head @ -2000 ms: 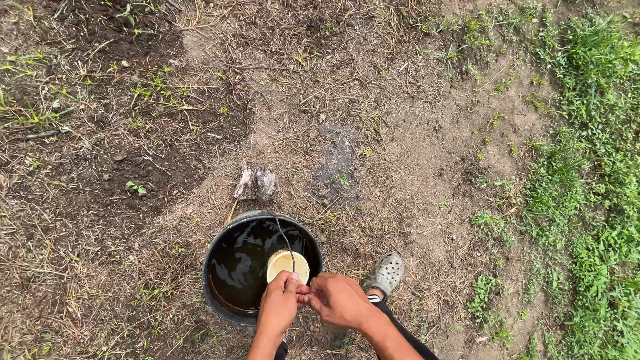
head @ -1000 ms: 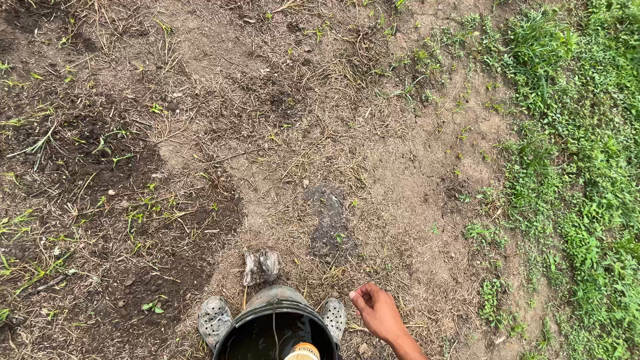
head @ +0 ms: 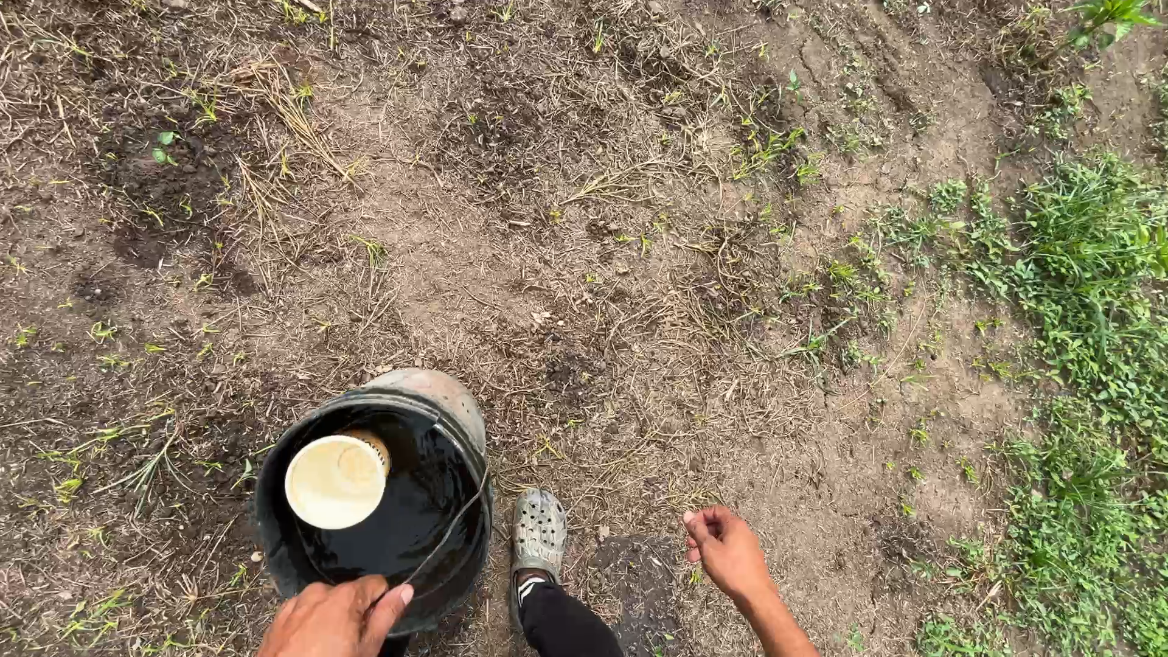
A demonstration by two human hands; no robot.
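A black plastic bucket (head: 274,511) of dark water hangs or stands at the lower left, tilted a little. My left hand (head: 338,616) is closed on its thin wire bail handle (head: 452,527) at the near rim. Inside, a pale cup (head: 336,482) with a brown printed side floats at the far left of the water, its mouth facing up toward me. To the right, clear of the bucket, my right hand (head: 725,547) has its fingers curled together; nothing shows in it.
My foot in a grey perforated clog (head: 539,529) is on the soil just right of the bucket. Dry stalks (head: 630,182) and small sprouts are scattered over the ground. Green weeds (head: 1086,274) grow along the right side. A small seedling (head: 164,148) stands at the upper left.
Two seconds ago both hands were together over the bucket; now they are apart, the left on the handle. The cup has shifted to the bucket's left side. The view has moved over the ground.
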